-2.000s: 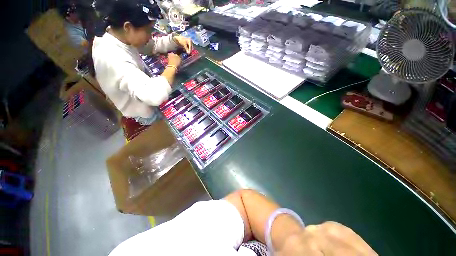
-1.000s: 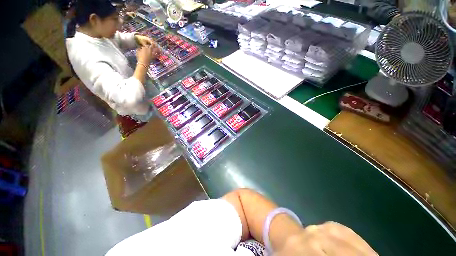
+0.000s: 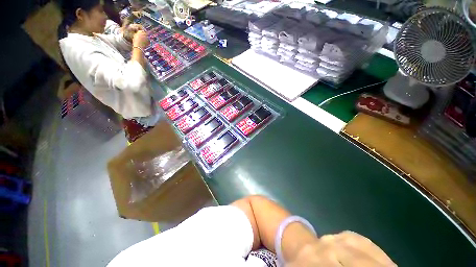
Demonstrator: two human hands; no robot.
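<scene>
My left hand (image 3: pixel 342 251) is at the bottom edge, slightly right of centre, cut off by the frame. Its fingers are hidden, so I cannot tell whether it holds anything. A pale bracelet rings its wrist, below a white sleeve. My right hand is out of the picture. Beyond my arm, a clear plastic tray (image 3: pixel 209 168) lies flat on the green bench (image 3: pixel 308 172). It holds two rows of keypad phones (image 3: pixel 218 147) with black screens and red keypads. My visible hand is apart from the tray.
A coworker in white (image 3: pixel 104 68) works at another phone tray (image 3: pixel 180 67). An open carton (image 3: pixel 122 190) with clear plastic stands left of the bench. Stacked pale parts (image 3: pixel 308 49), a white board (image 3: pixel 274 75) and a fan (image 3: pixel 433 52) are at the back.
The coworker has leaned back to the left, and their hands have moved left, uncovering more of the far phone tray. My visible hand and the near tray stay almost unchanged.
</scene>
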